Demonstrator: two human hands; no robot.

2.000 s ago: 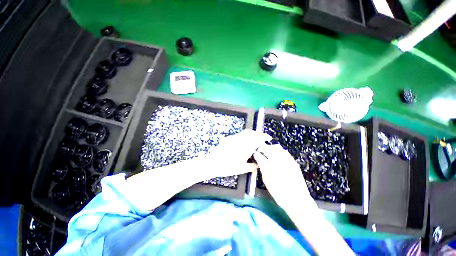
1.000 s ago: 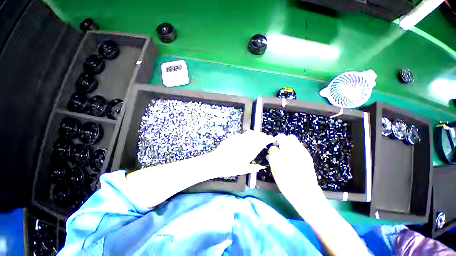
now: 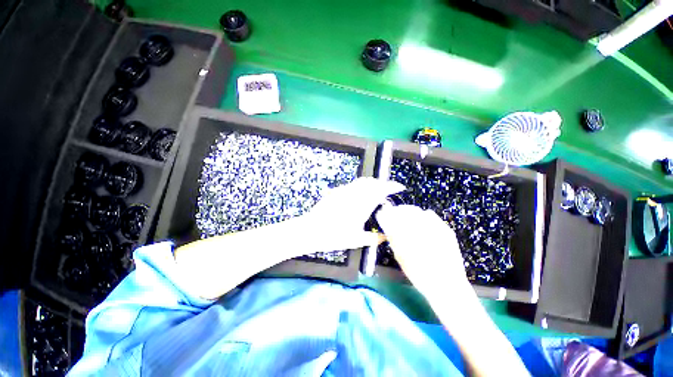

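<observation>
My left hand holds a small dark round unit above the edge between two parts trays. My right hand is against the same unit, its fingers touching it from the right. The unit is mostly hidden by the fingers, so its details cannot be told. A tray of small silver parts lies to the left, partly under my left forearm. A tray of small black shiny parts lies to the right, partly behind my right hand.
A divided tray of black round units stands at left. Beyond are a white counter, a yellow-topped piece and a white basket. A long tray with silvery-faced units is at right. Black units are spaced on the green surface.
The hands stay together on the unit, with small finger shifts. The view has shifted somewhat, and the trays appear slightly displaced. The black units on the green surface show at slightly different spots.
</observation>
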